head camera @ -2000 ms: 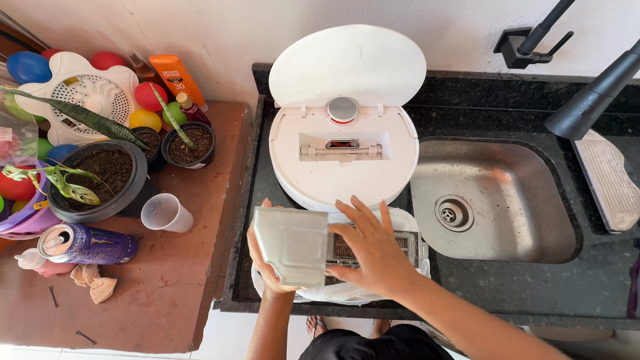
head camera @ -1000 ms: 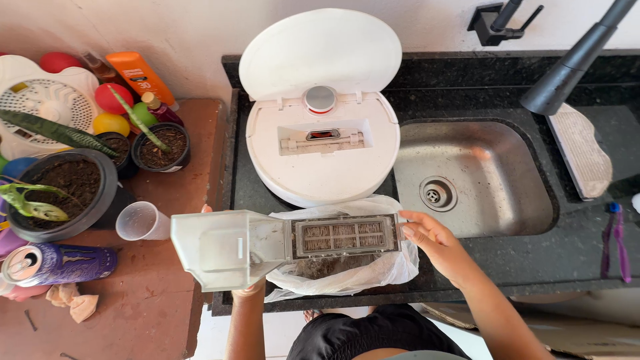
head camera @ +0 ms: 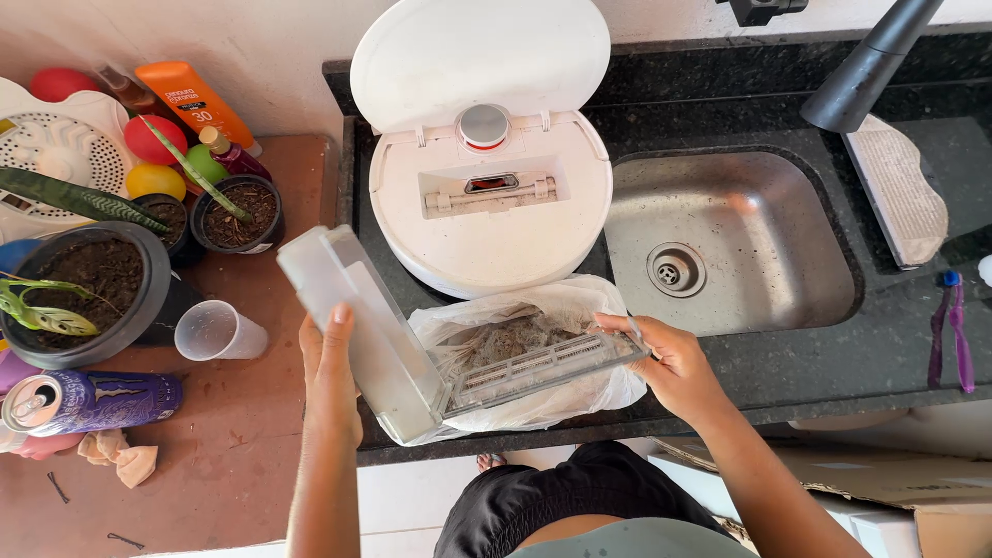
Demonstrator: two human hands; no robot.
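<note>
My left hand (head camera: 329,372) grips the translucent plastic dustbin (head camera: 372,333) of a robot vacuum, which is tilted up on its side. The bin's hinged lid, with a pleated filter (head camera: 535,364) in it, is swung out to the right, and my right hand (head camera: 659,360) holds its far end by the fingertips. Beneath them lies a white plastic bag (head camera: 597,395) with a clump of grey dust and hair (head camera: 519,337) in it. Behind the bag stands the white robot vacuum (head camera: 488,248), its top cover (head camera: 480,58) raised and its bin bay exposed.
A steel sink (head camera: 744,232) is at the right under a black faucet (head camera: 860,77). Further right are a whitish slab (head camera: 899,190) and a purple toothbrush (head camera: 959,333). On the brown ledge at the left stand potted plants (head camera: 236,209), a plastic cup (head camera: 221,332) and a drink can (head camera: 116,399).
The bin, held level over the bag a second ago, is now tilted up and at an angle to its lid. More dust shows in the bag.
</note>
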